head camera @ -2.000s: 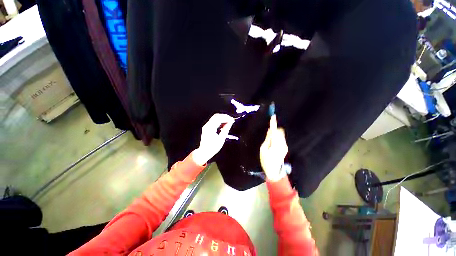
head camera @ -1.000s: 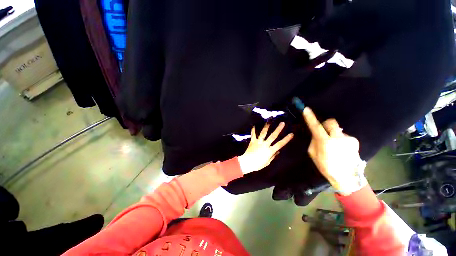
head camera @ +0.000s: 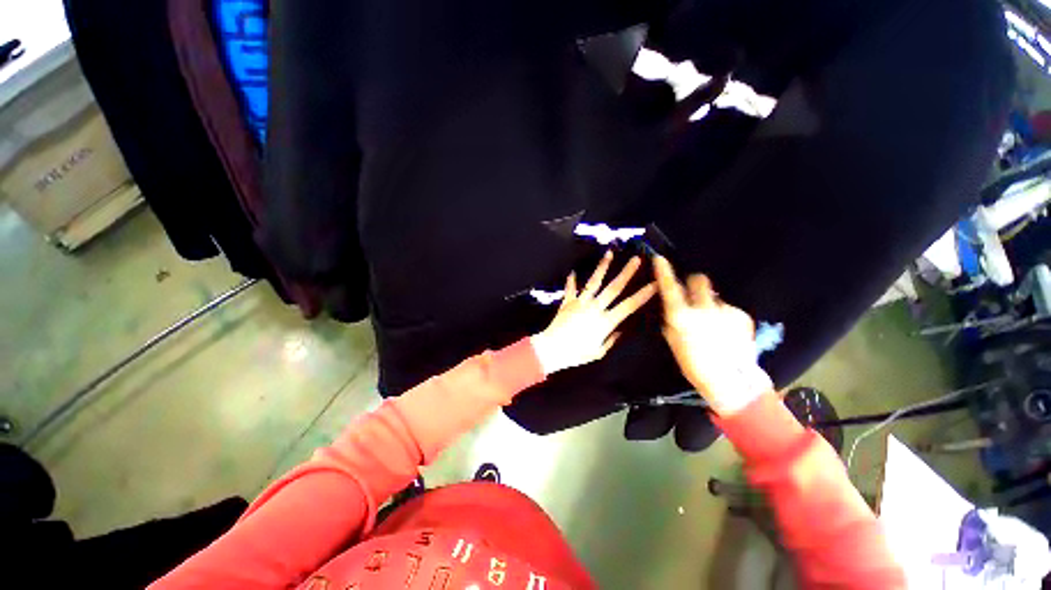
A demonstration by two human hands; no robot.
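A large black coat [head camera: 484,173] hangs in front of me. White bow-like fastenings run down its front: the upper one [head camera: 705,88], a middle one [head camera: 609,234] and a partly covered lower one [head camera: 546,297]. Dark triangular patches [head camera: 617,52] lie beside them. My left hand [head camera: 582,326] lies on the coat below the middle fastening, fingers spread, holding nothing. My right hand [head camera: 707,343] is right of it, index finger extended to the middle fastening's right end. A slim tool's small bluish tip [head camera: 649,248] shows there; its handle is hidden.
Other garments, one with a blue pattern [head camera: 240,69], hang at the left. A cardboard box [head camera: 69,173] and a curved metal bar [head camera: 138,357] are at left. A round black stand base [head camera: 814,413] and a white table [head camera: 922,496] are at lower right.
My left hand has gone from pinching near the middle fastening to lying flat, spread. Since the last earlier frame, my right hand has moved left, bringing the tool's tip to the fastening's right end.
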